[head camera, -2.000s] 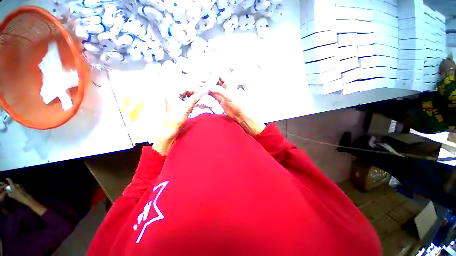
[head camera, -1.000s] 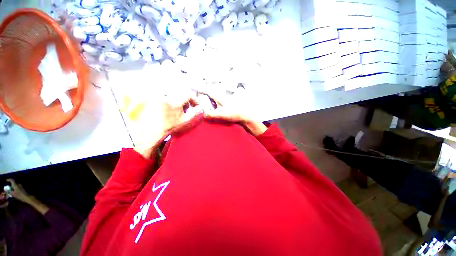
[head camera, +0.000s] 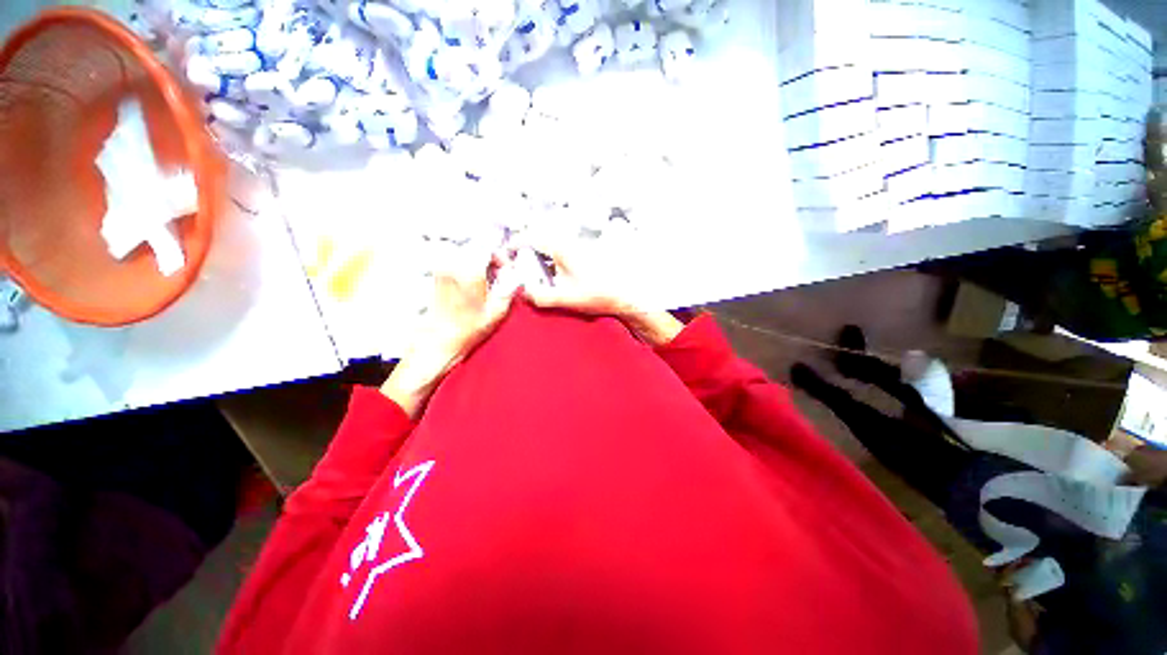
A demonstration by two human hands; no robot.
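Observation:
My left hand (head camera: pixel 463 305) and my right hand (head camera: pixel 579 289) meet at the table's near edge, close against the red shirt. Their fingertips come together around a small white piece (head camera: pixel 522 266), washed out by glare. Dark or reddish spots show at the fingertips; I cannot tell what they are. A few loose white pieces (head camera: pixel 619 215) lie on the glaring table just beyond the fingers. A large pile of white pieces with blue marks (head camera: pixel 384 79) lies along the far side of the table.
An orange basket (head camera: pixel 205 192) with a white scrap (head camera: pixel 138 192) inside stands at left. A yellow patch (head camera: pixel 341 271) is on the table (head camera: pixel 275 301) beside a seam. Stacked white boxes (head camera: pixel 953 115) stand at right. A person with long white strips is at lower right.
Compared with two seconds ago, my hands are closer together at the fingertips. My left forearm has shifted slightly since one second ago. At lower left, the other person's hand has left view; white strips now show at lower right.

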